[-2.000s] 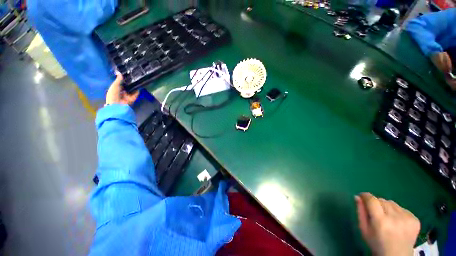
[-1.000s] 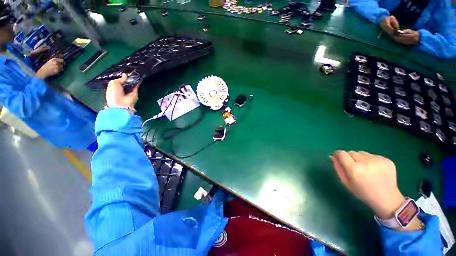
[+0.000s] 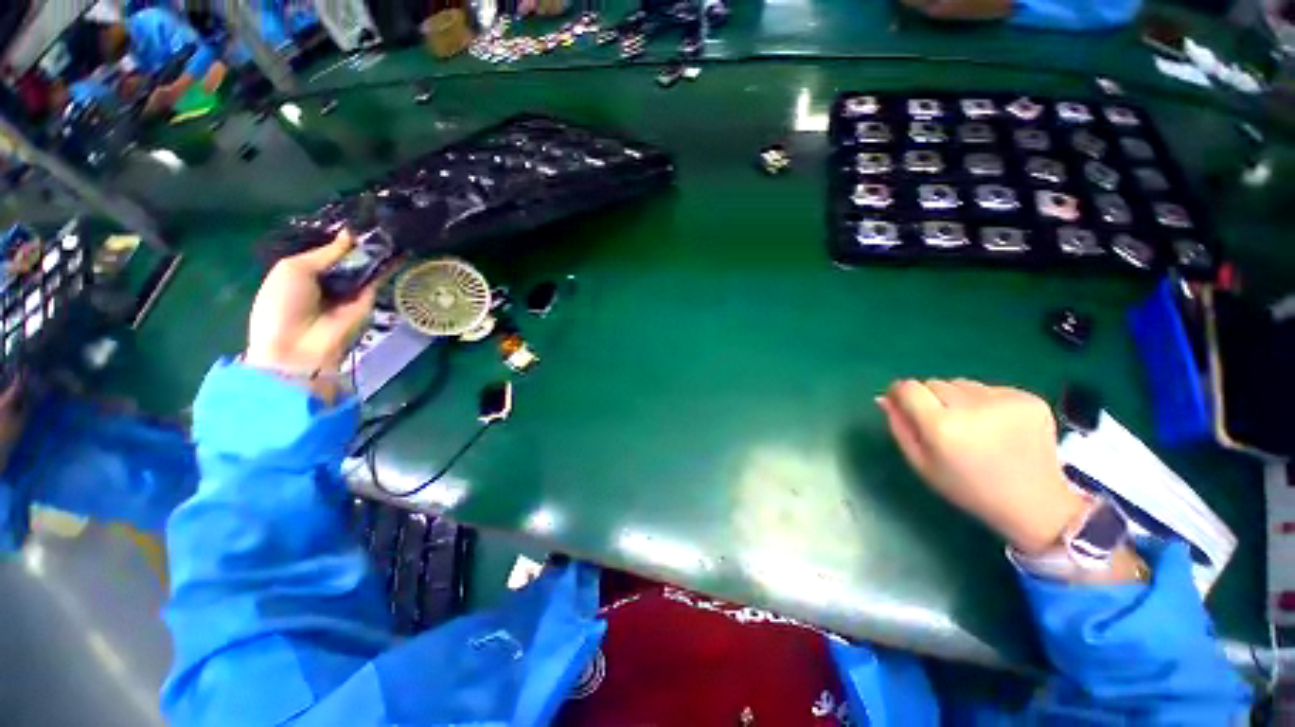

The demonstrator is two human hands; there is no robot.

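My left hand grips the near left corner of a black blister tray, or stack of trays, which sits tilted at the left of the bench; its pockets look black and glossy. My right hand is closed like a fist above the green mat, with nothing seen in it; its palm is hidden. A second black tray lies flat at the back right, its pockets filled with silvery square watch units. A dark watch unit, a gold-orange piece and another square unit lie near the fan.
A cream mini fan, a white box and cables are by my left hand. Another black tray is below the bench edge. At right are a blue holder, white paper and small dark units. Other people's blue sleeves show around.
The view has turned left to right, so the filled tray shows whole. My left hand has brought the black tray further onto the bench beside the fan. My right hand stays closed.
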